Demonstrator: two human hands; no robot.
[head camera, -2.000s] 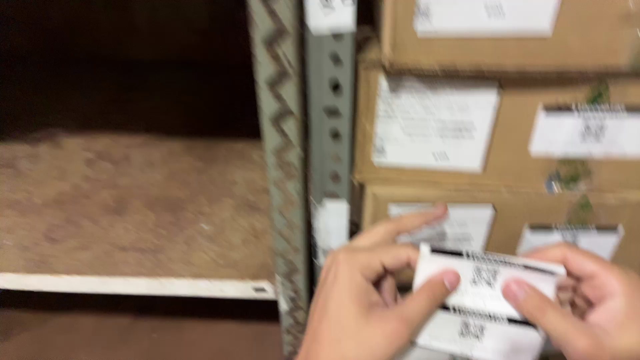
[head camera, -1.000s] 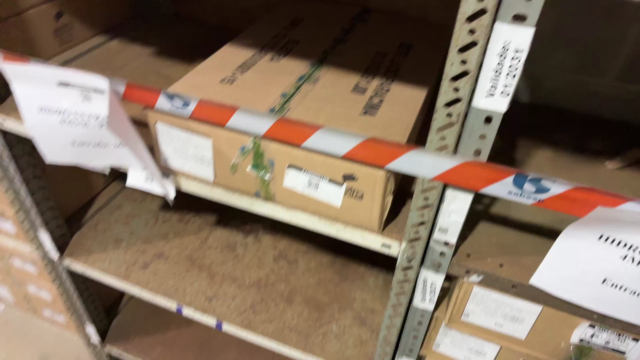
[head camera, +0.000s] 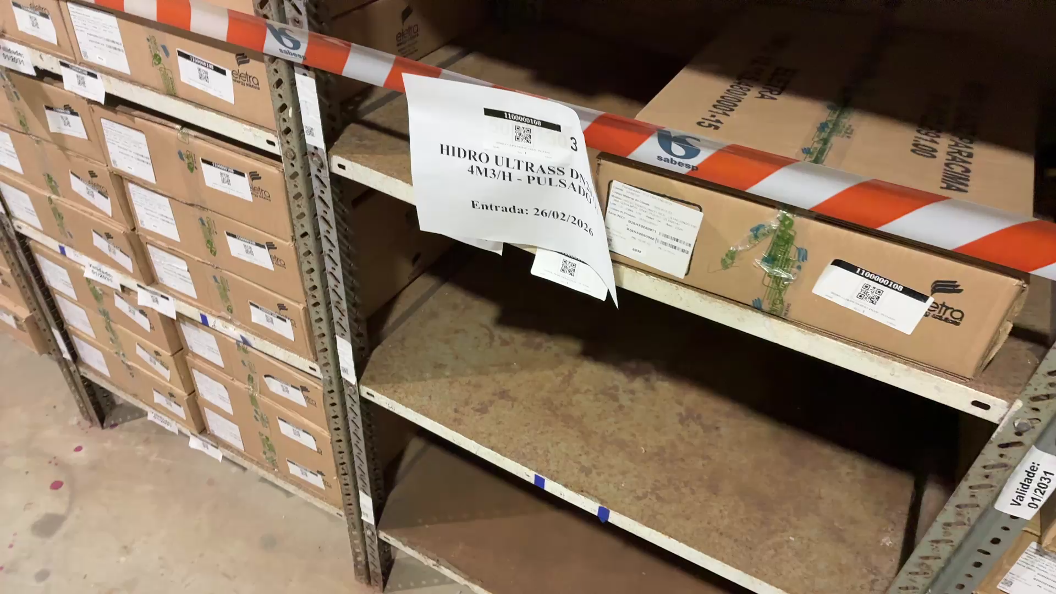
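Note:
Neither my left hand nor my right hand is in view. A cardboard box (head camera: 734, 239) with white labels and green tape lies on the upper shelf of a metal rack. Red and white barrier tape (head camera: 751, 169) runs slantwise across the rack, in front of that box. From the tape hangs a printed paper sheet (head camera: 503, 186), its lower right corner curling outward. Behind the sheet's lower edge a small white label (head camera: 569, 273) is partly hidden.
Stacked cardboard boxes (head camera: 206, 177) fill the rack at the left. A perforated metal upright (head camera: 338, 330) separates the bays. Below the upper shelf lies a stained shelf board (head camera: 627, 412). Another upright (head camera: 982, 495) slants at the lower right, and concrete floor (head camera: 165, 503) shows at the left.
Both hands, seen two seconds ago holding white labels in front of stacked boxes, are out of view. The view has turned left along the racks.

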